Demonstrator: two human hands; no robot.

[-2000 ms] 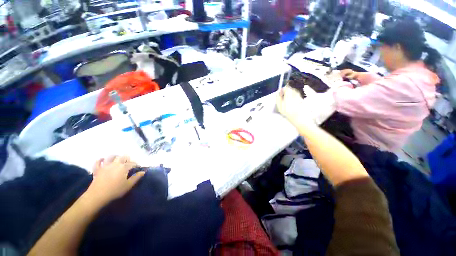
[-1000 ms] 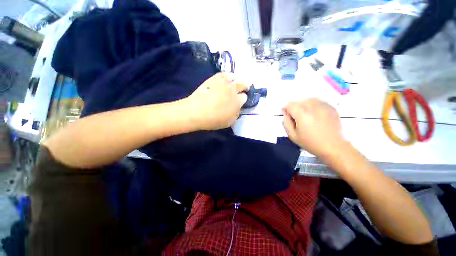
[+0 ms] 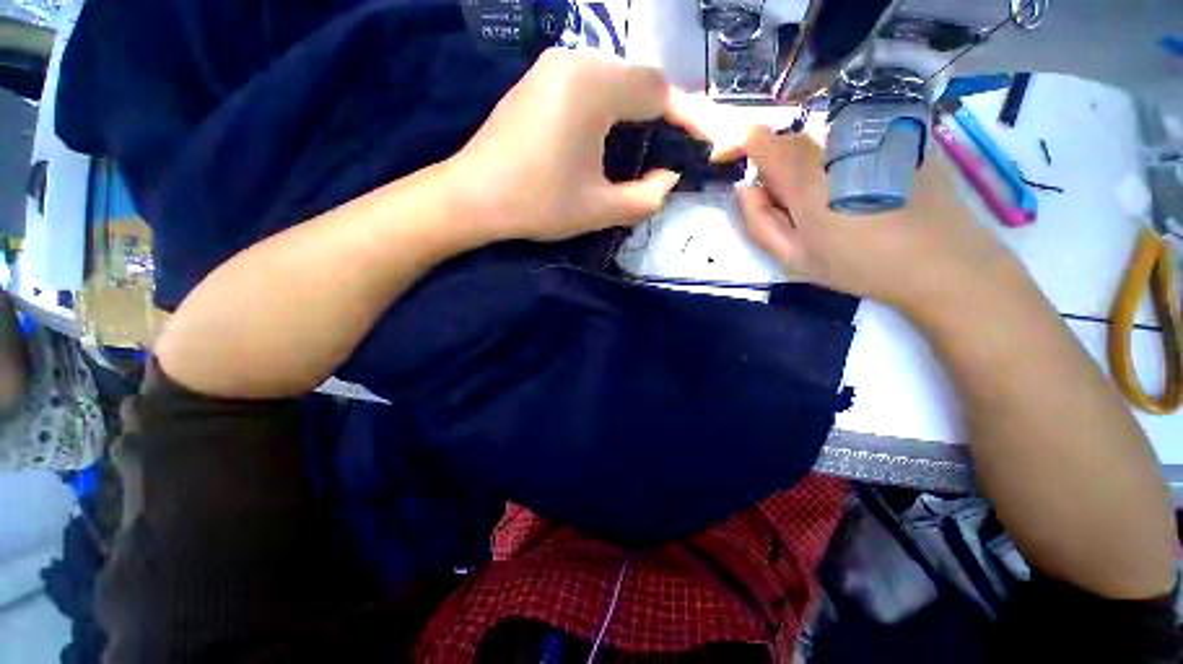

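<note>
A large dark navy garment (image 3: pixel 623 389) covers the left of the white table and hangs over its front edge. My left hand (image 3: pixel 571 156) pinches a narrow dark strip (image 3: pixel 675 153) of it between thumb and fingers. My right hand (image 3: pixel 843 208) holds the strip's right end with its fingertips, close to the presser foot (image 3: pixel 782 119). The needle area of the sewing machine is just behind my fingertips. A black label with pale print (image 3: pixel 503 22) lies on the garment at the top. My right fingers are partly hidden by the grey cylindrical attachment.
The grey cylindrical attachment (image 3: pixel 876 162) stands right of the needle. A slim pink and blue tool (image 3: pixel 986 169) lies right of it. The orange-yellow scissors handle (image 3: pixel 1126 324) is at the right edge. A grey ruler strip (image 3: pixel 895 463) runs along the table's front edge, above the red checked apron (image 3: pixel 584 590).
The view has moved closer to the needle. My right hand, which was closed above the table, has come to the strip beside my left hand, and both are now at the presser foot.
</note>
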